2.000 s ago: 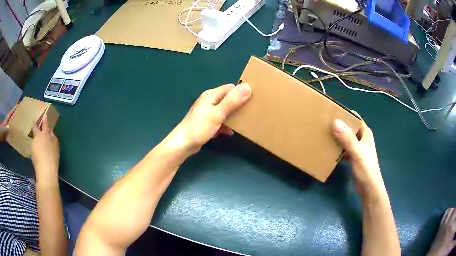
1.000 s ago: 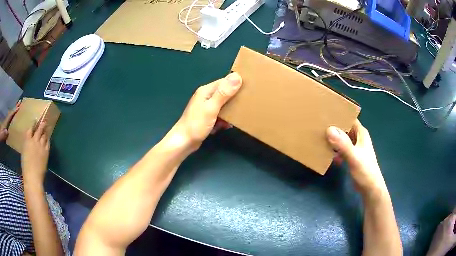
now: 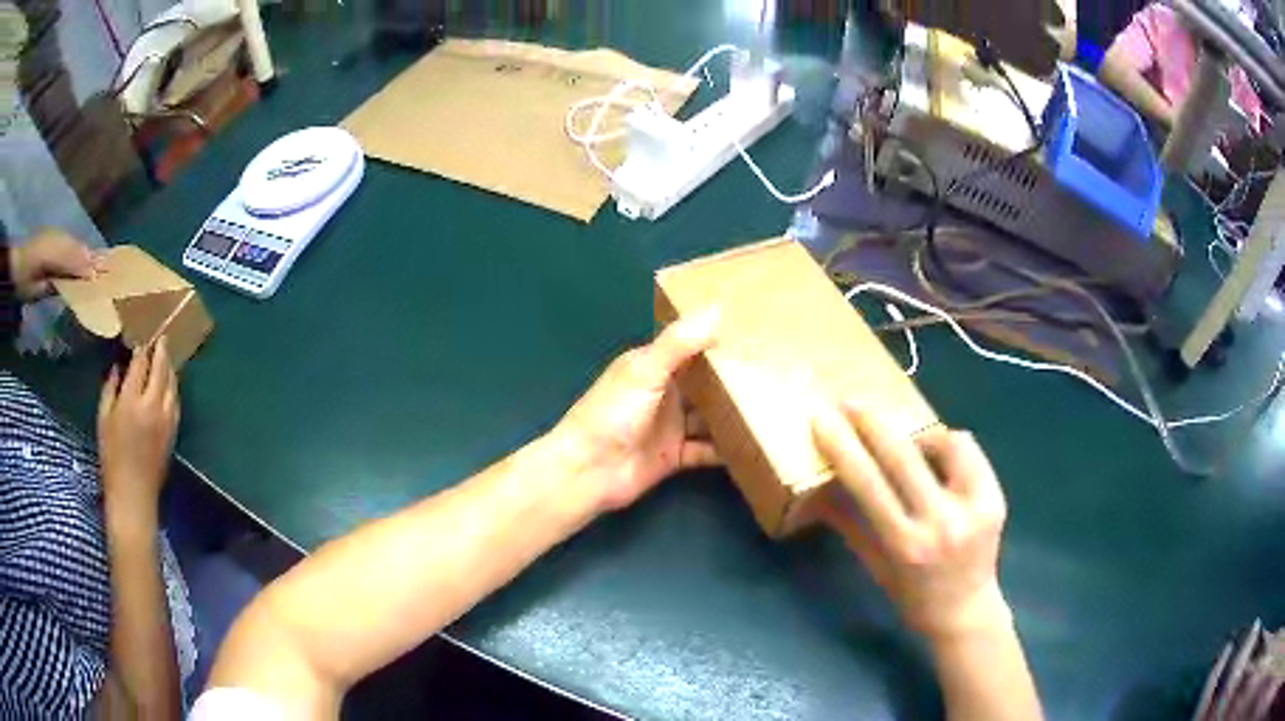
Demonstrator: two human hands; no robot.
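Observation:
A closed brown carton [image 3: 789, 338] is held above the dark green bench top, its large face up and its long side wall turned toward my left. My left hand [image 3: 641, 416] grips the left side of the carton, thumb on the top edge and fingers under and along the side wall. My right hand [image 3: 916, 514] is at the near right end, with fingers lying on the top face near the corner. The right thumb is hidden by the carton and hand.
A white digital scale [image 3: 278, 209] and flat cardboard sheet [image 3: 493, 120] lie beyond. A power strip [image 3: 705, 148], white cable [image 3: 1015, 362], vented case [image 3: 986, 169] and blue tray [image 3: 1106, 155] are at the back right. A neighbour's hands hold a box [image 3: 148, 303] at left.
The carton has turned and tilted, so its long side wall now shows. My right hand has moved onto the top face. The view has shifted up. The neighbour's box now shows a raised flap.

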